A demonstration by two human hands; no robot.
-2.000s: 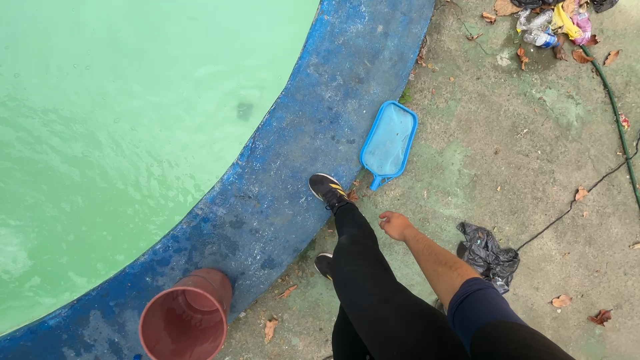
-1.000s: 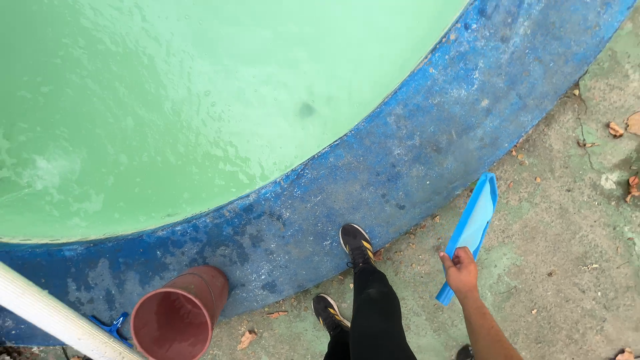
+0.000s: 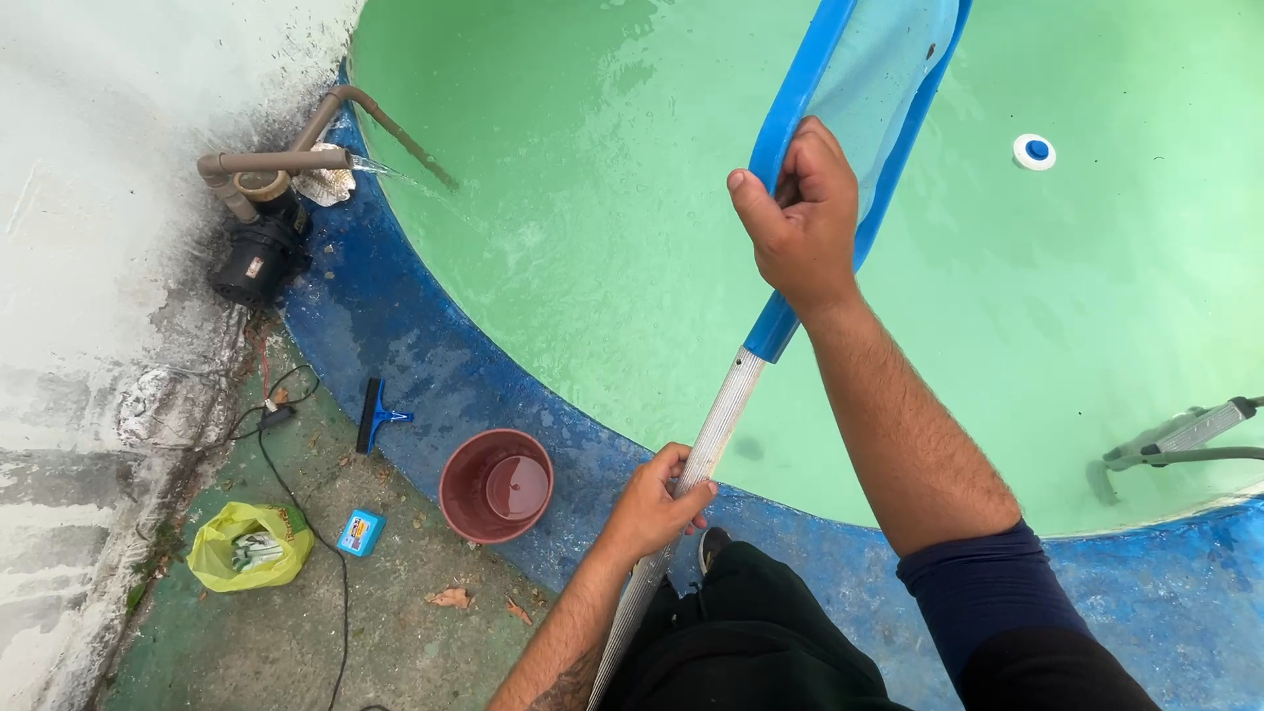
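My left hand [image 3: 660,504] is wrapped around a white ribbed pole [image 3: 726,410] low in the view. Higher up, my right hand [image 3: 805,212] grips the near side of the blue frame of a pool skimmer net [image 3: 874,84]. The net's blue socket [image 3: 772,328] sits on the upper end of the pole. Pale mesh fills the frame, with a small dark bit on it. Net and upper pole are over the green water [image 3: 612,257] of a round pool. Part of the socket is behind my right wrist.
Blue pool rim [image 3: 415,336] curves below me. Beside it are a reddish bucket [image 3: 464,504] with liquid, a blue squeegee-like brush head [image 3: 370,417], a blue box [image 3: 360,533], a yellow plastic bag [image 3: 212,553], cables and a black pump [image 3: 259,259] with pipes. A white-and-blue float [image 3: 1034,152] is in the pool.
The skimmer net lay on the concrete, then was in my right hand; now it is on the pole over the water. My left hand has come into view on the pole. The view has swung left.
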